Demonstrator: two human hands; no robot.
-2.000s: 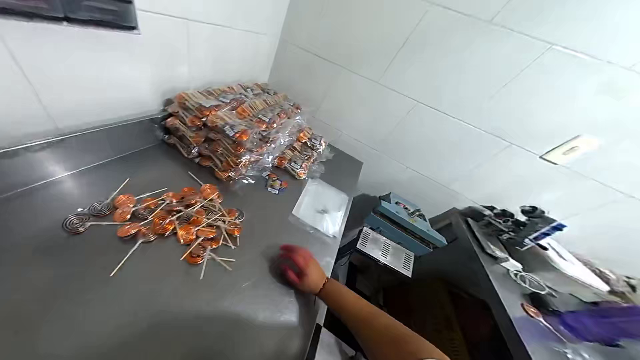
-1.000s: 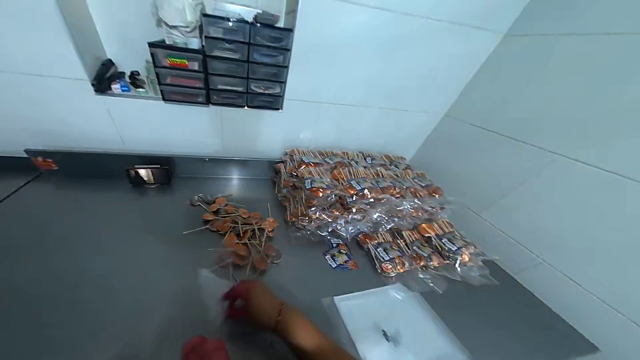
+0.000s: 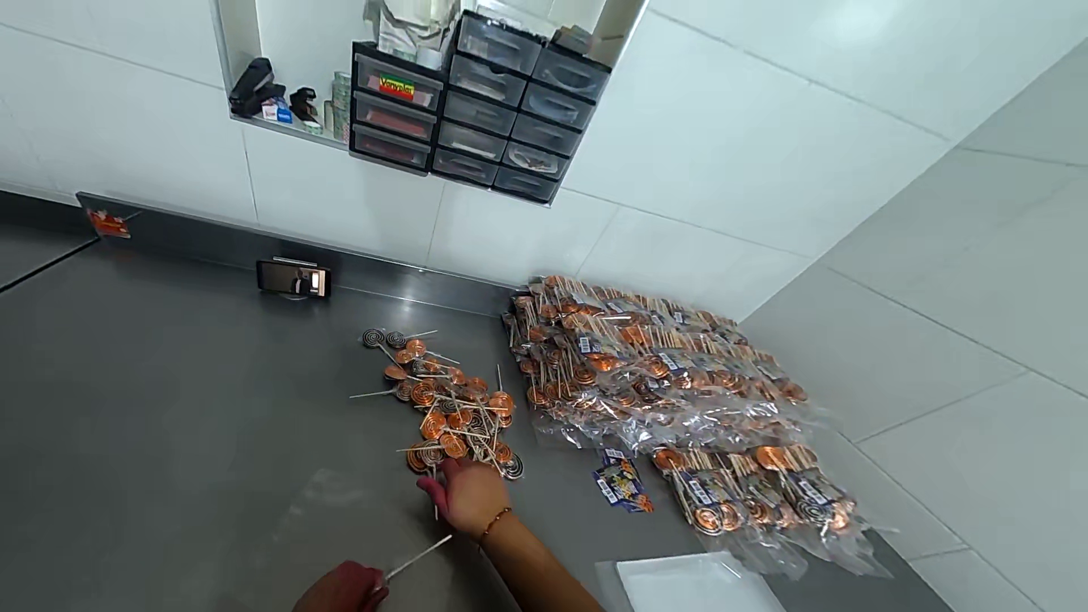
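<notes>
A heap of orange and black spiral lollipops point(image 3: 459, 404) lies loose on the steel worktop point(image 3: 170, 408). At the near edge of this heap is my right hand point(image 3: 469, 495), a bracelet on its wrist, its fingertips touching the sweets; whether they grip one is hidden. My left hand point(image 3: 344, 586), at the bottom of the view, is closed around something with a pale lollipop stick point(image 3: 418, 558) poking out to the upper right; the rest of it is hidden. A faint clear sheet or bag point(image 3: 314, 510) seems to lie left of my right hand.
Bagged lollipops point(image 3: 646, 365) are stacked against the wall, with more bags point(image 3: 756, 493) in front. Printed cards point(image 3: 623, 484) lie beside them, near a white tray or stack of bags point(image 3: 697, 585). A phone point(image 3: 293, 279) leans at the back. Small drawers point(image 3: 484, 102) fill a wall niche.
The view has swung left over the worktop. My right hand, lower and apart from the heap a second ago, is now at its near edge. A stick now shows in my left hand.
</notes>
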